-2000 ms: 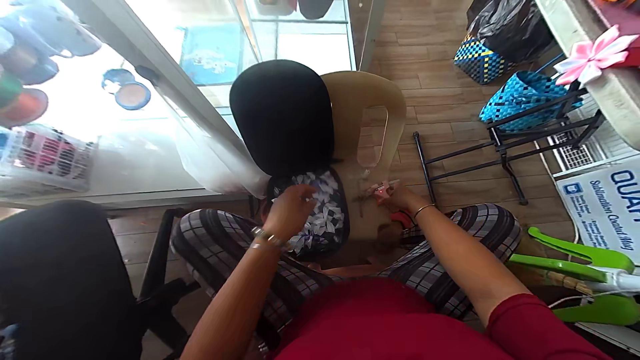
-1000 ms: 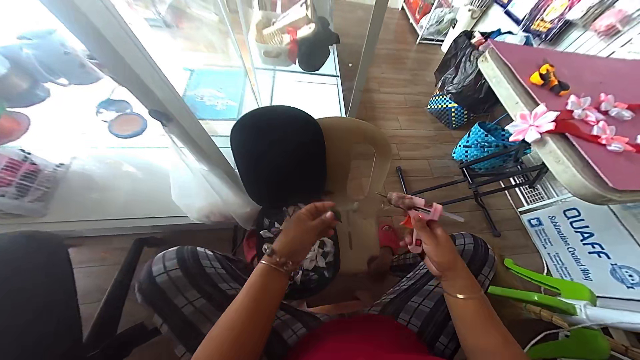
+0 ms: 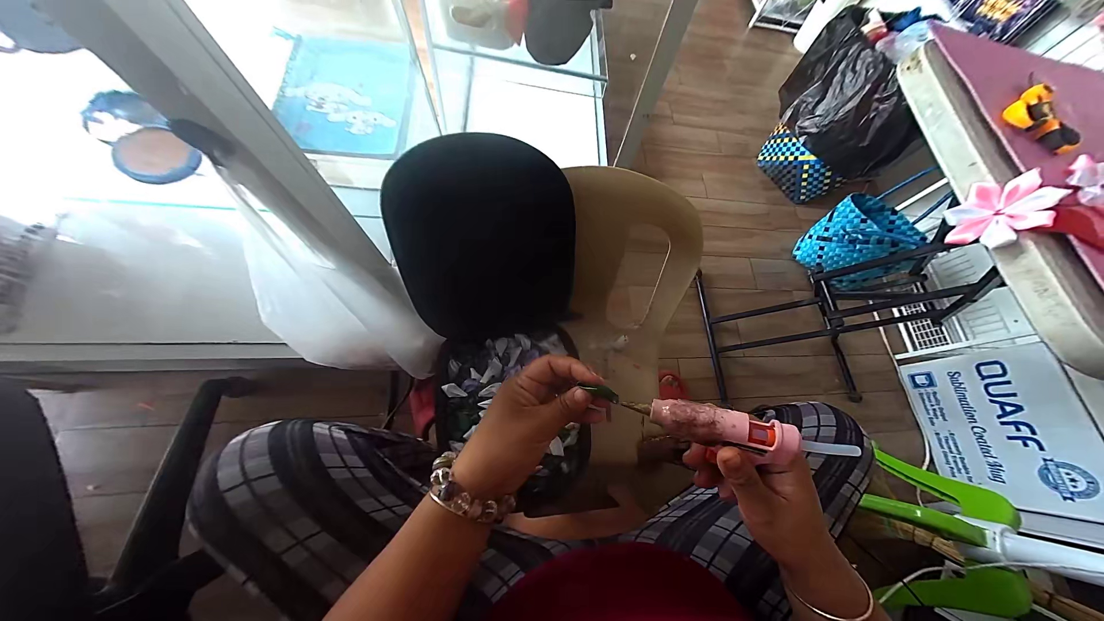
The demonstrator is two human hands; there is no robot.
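My right hand point(image 3: 763, 492) is closed round a pink hot glue gun point(image 3: 720, 427), with a glue stick poking out of its back end. The gun's nozzle points left, at a small dark green piece point(image 3: 599, 392), perhaps ribbon, pinched between the thumb and fingers of my left hand point(image 3: 548, 401). The nozzle tip is at or very near that piece; contact is too small to tell. Beneath my left hand, many folded pieces in white, grey, purple and green point(image 3: 483, 375) lie in a black container on a beige plastic chair point(image 3: 617, 259).
A black padded panel point(image 3: 479, 233) stands against the chair's back. On the right, a table point(image 3: 1018, 259) holds pink ribbon flowers point(image 3: 1005, 207). Blue woven baskets point(image 3: 854, 237), a black plastic bag point(image 3: 849, 95) and a printed carton point(image 3: 1009, 431) are beyond the chair. A glass display case stands left.
The glue gun's nozzle and the piece in my left hand have come together; one second ago they were apart. Two seconds ago my right hand was lower over the chair.
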